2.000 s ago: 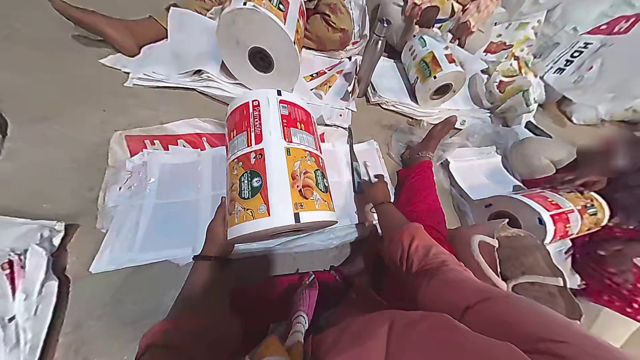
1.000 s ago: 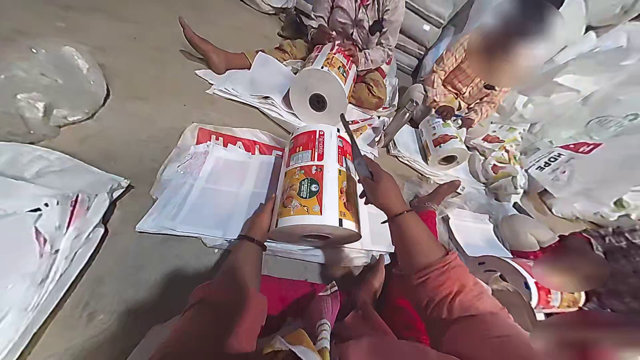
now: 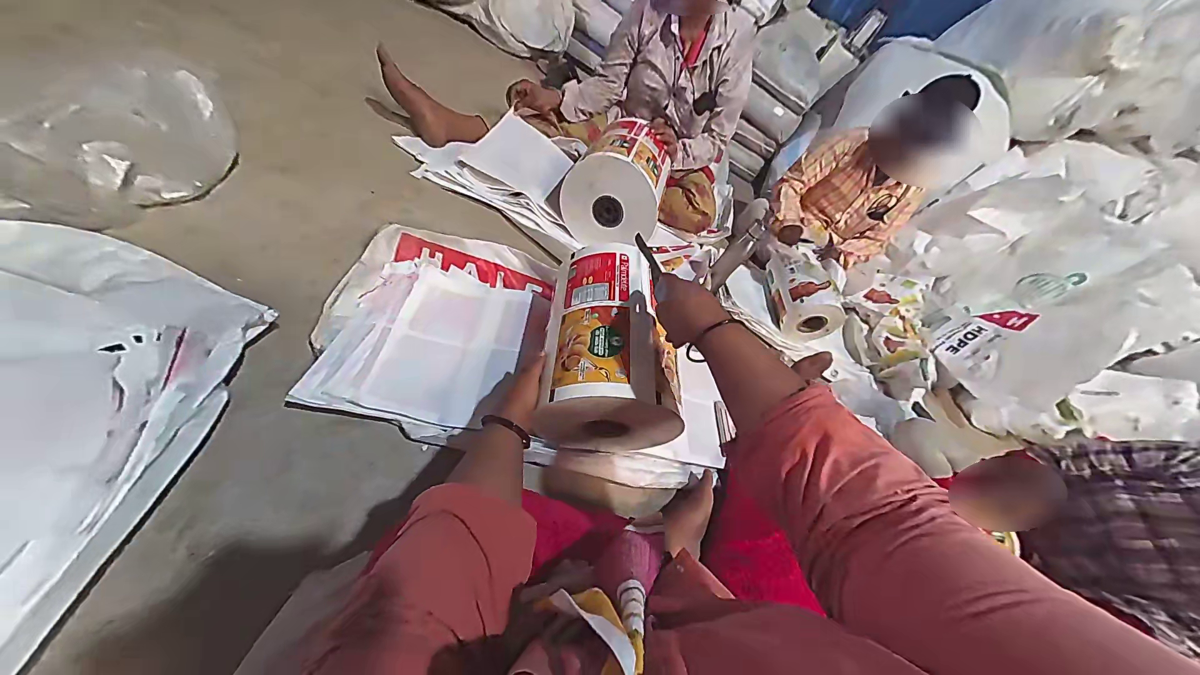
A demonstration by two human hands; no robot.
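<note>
A large roll of printed packaging film [image 3: 600,347] lies on a stack of white sheets [image 3: 450,347] in front of my lap, its round end towards me. My left hand [image 3: 520,389] rests against the roll's left side, its fingers partly hidden. Above the roll's right side, my right hand [image 3: 686,307] grips a dark, slim blade-like tool [image 3: 647,255], its tip pointing up and away. What kind of tool it is cannot be made out.
Ahead, a seated person [image 3: 670,75] has another film roll [image 3: 607,197]. A second person [image 3: 834,192] sits at the right by a smaller roll [image 3: 804,298]. White plastic sacks [image 3: 1059,281] heap at the right; a white sheet pile [image 3: 103,375] lies on the floor at the left.
My right hand has come up from low beside the roll, bringing the dark tool over its right side. My left hand stays at the roll's left. The view has shifted.
</note>
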